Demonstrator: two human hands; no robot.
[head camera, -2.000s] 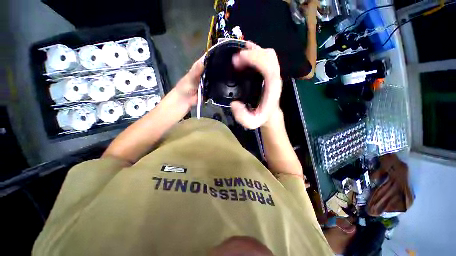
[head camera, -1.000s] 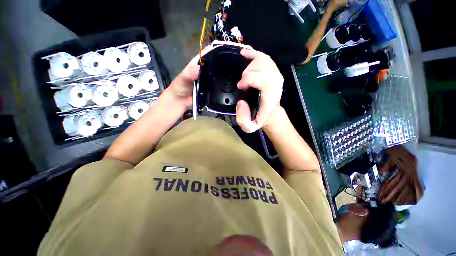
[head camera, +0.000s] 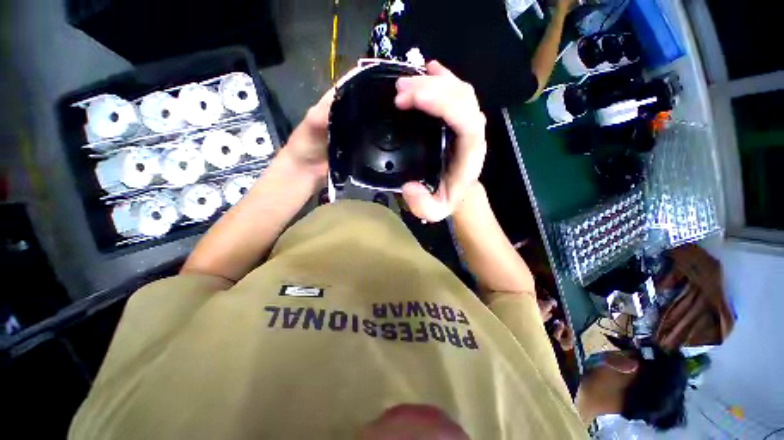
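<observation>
A glossy black round module (head camera: 385, 142) sits inside a white housing (head camera: 336, 184), whose thin rim shows around it, at the wearer's waist. My left hand (head camera: 311, 142) holds the housing by its left side, fingers partly hidden behind it. My right hand (head camera: 453, 137) grips the right side, with fingers over the top right of the black module and the thumb at its lower right edge. The underside of the unit is hidden.
A black crate (head camera: 77, 202) at the left holds rows of white round housings (head camera: 202, 105). A green-topped bench (head camera: 542, 163) at the right bears finished units (head camera: 593, 53) and a clear blister tray (head camera: 602, 236). Co-workers are at the top and lower right.
The black module and housing have shifted slightly and turned in both hands. My right fingers have moved over the upper part. The co-worker at the top has moved an arm.
</observation>
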